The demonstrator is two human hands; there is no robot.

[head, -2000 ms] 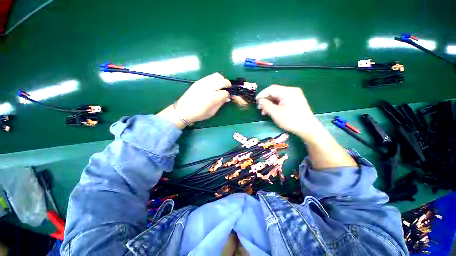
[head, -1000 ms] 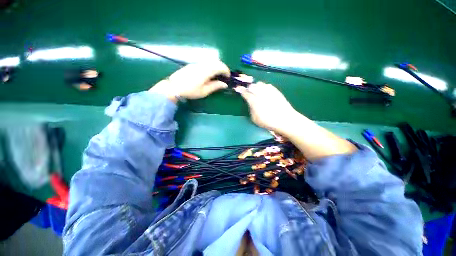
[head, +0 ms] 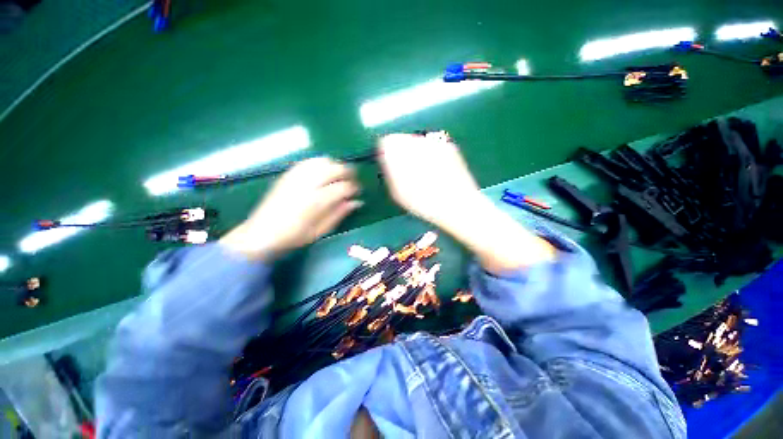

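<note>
A black cable lead (head: 249, 174) with a blue plug at its left end lies on the dark green belt. Its other end, with a small coppery and pale terminal (head: 440, 136), shows just beyond my right hand. My right hand (head: 422, 171) is over that end; its fingertips are blurred and I cannot tell whether it grips the lead. My left hand (head: 300, 204) is blurred, below the middle of the cable, with its fingers apart and nothing seen in it. A bundle of leads with coppery ends (head: 378, 291) lies close to my body.
More leads lie spaced along the belt (head: 215, 77), including one at the upper right (head: 549, 77) and one at the left (head: 112, 223). Black plastic parts (head: 670, 193) are heaped at right, beside a lead with a blue plug (head: 515, 199). A blue bin (head: 755, 343) holds coppery ends.
My left hand has come away from the lead's terminal end, down and left. My right hand has moved over that end. The view has turned and shifted.
</note>
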